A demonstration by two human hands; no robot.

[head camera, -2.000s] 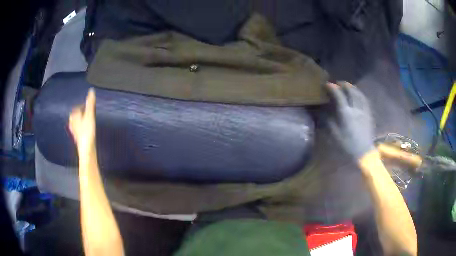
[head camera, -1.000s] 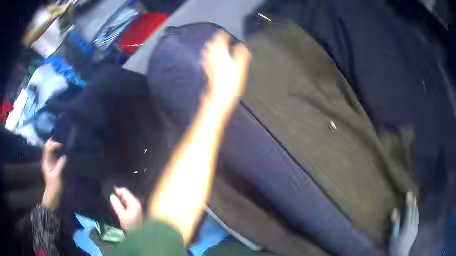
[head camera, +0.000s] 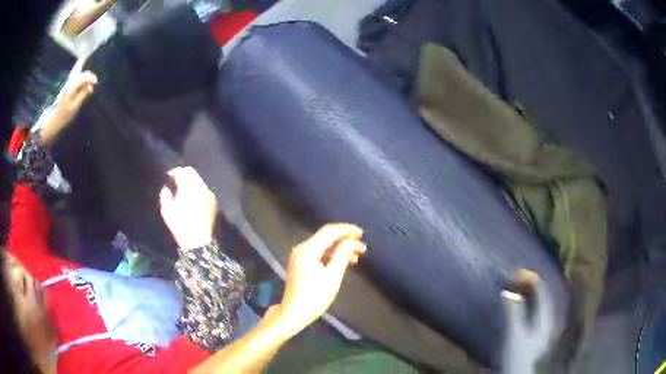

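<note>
The long navy pressing pad [head camera: 350, 168] lies diagonally, its shiny cover bare. The olive-brown jacket [head camera: 467, 109] is bunched along the pad's far side, with more brown cloth below the near side. My bare left hand [head camera: 321, 266] is over the pad's near edge, fingers curled and apart, holding nothing. My gloved right hand [head camera: 527, 321] is at the pad's lower right end, blurred, its fingers bent. Whether it grips any cloth is unclear.
Another person in a red top [head camera: 102, 321] with patterned cuffs is at the left, both hands over dark cloth [head camera: 131, 131]. Dark garments [head camera: 555, 95] lie behind the jacket. A red item [head camera: 230, 25] is at the top. A yellow piece [head camera: 661, 367] shows at the lower right corner.
The jacket part has moved off the pad to its far side and folded up. My left hand has come down from the pad's upper end. The other person has come further into view.
</note>
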